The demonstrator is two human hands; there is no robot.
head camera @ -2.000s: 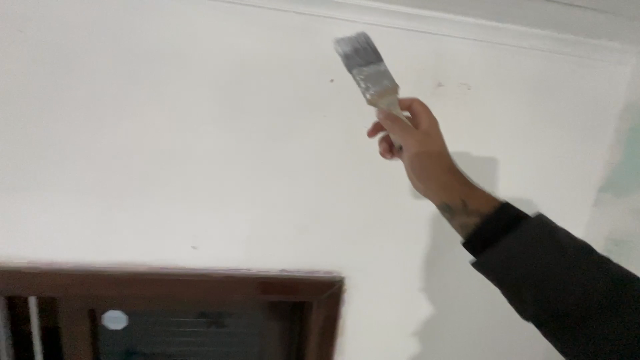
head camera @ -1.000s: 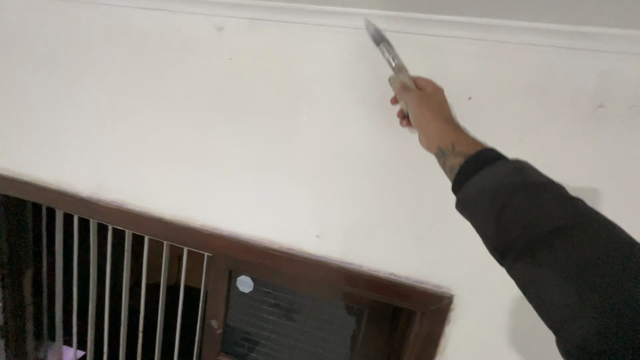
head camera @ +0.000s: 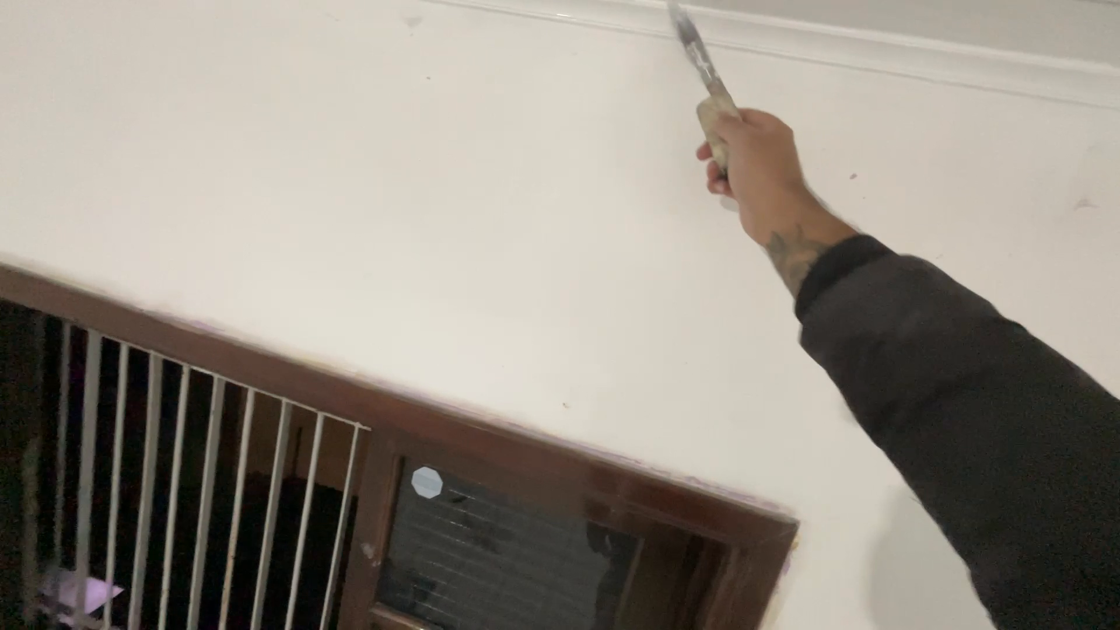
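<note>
My right hand, in a dark sleeve, grips the light handle of a paintbrush high in the head view. The brush is seen nearly edge-on and points up and slightly left. Its grey, paint-smeared bristles overlap the white cornice moulding along the top of the white wall; whether they touch it I cannot tell. My left hand is out of the frame.
Below is a brown wooden window frame with white vertical metal bars on the left and a dark glass pane on the right. A grey ceiling lies above the moulding. Small dark marks dot the wall.
Two seconds ago the brush showed its broad face against the wall below the moulding; since then it has turned edge-on and come up to the moulding. The view has shifted, showing more window.
</note>
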